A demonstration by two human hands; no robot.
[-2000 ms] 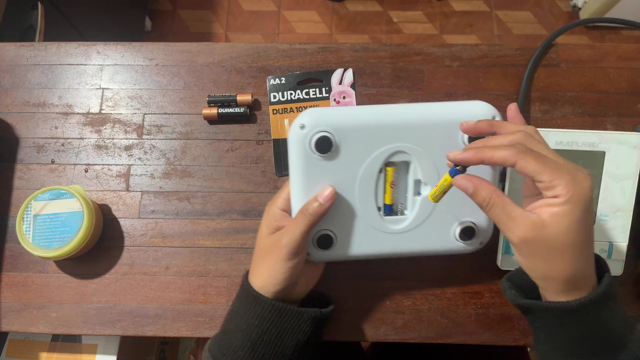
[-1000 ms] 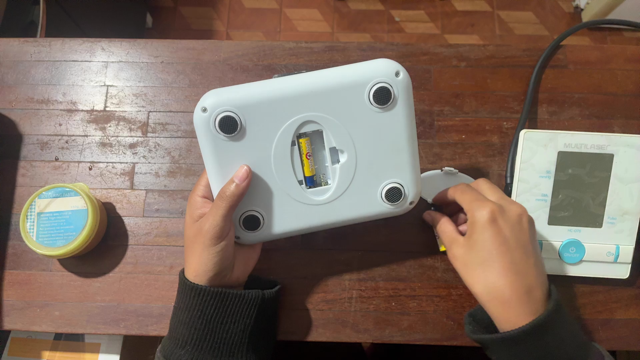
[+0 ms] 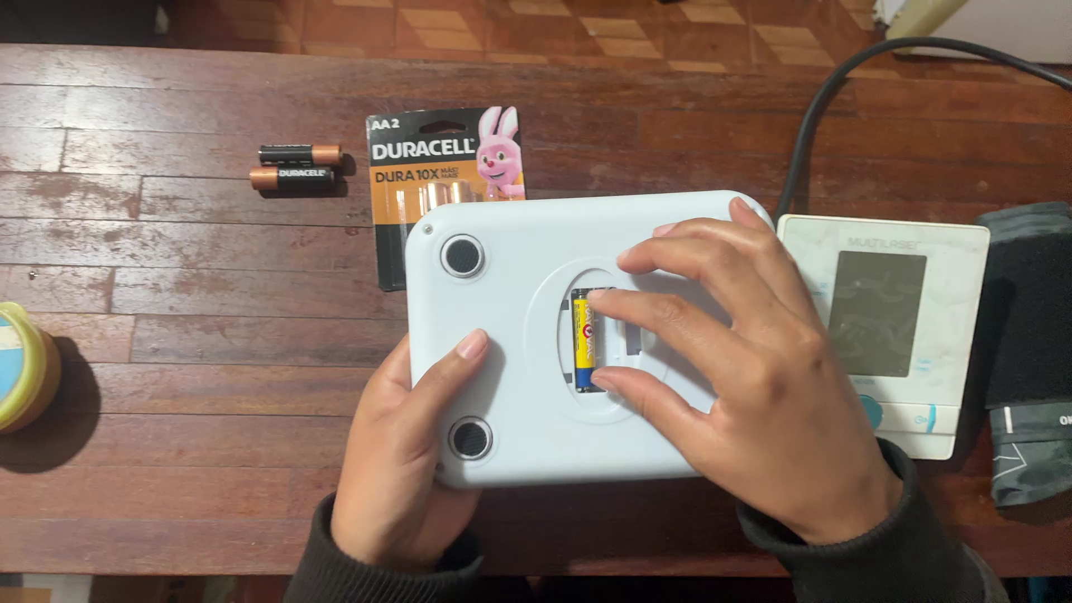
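Note:
A white plastic device (image 3: 519, 335), underside up with round dark feet, is held above the table. My left hand (image 3: 410, 444) grips its left edge, thumb on the underside. In the oval battery compartment lies a yellow and blue battery (image 3: 583, 343). My right hand (image 3: 737, 352) is over the compartment, index finger and thumb at the battery's two ends; whether it grips the battery I cannot tell. Behind the device a Duracell AA blister pack (image 3: 427, 151) lies partly covered. Left of the pack are two black and copper batteries (image 3: 293, 178) side by side.
A Multilaser monitor (image 3: 883, 327) with a grey screen lies on the wooden table at right, a dark cuff (image 3: 1026, 318) beyond it. A black cable (image 3: 808, 126) curves behind the monitor. At the left edge stands a round yellow-rimmed tub (image 3: 38, 368).
My right hand has moved from beside the monitor to the battery compartment. Two seconds ago it held a yellow and blue battery in the air. The device is less tilted than one second ago.

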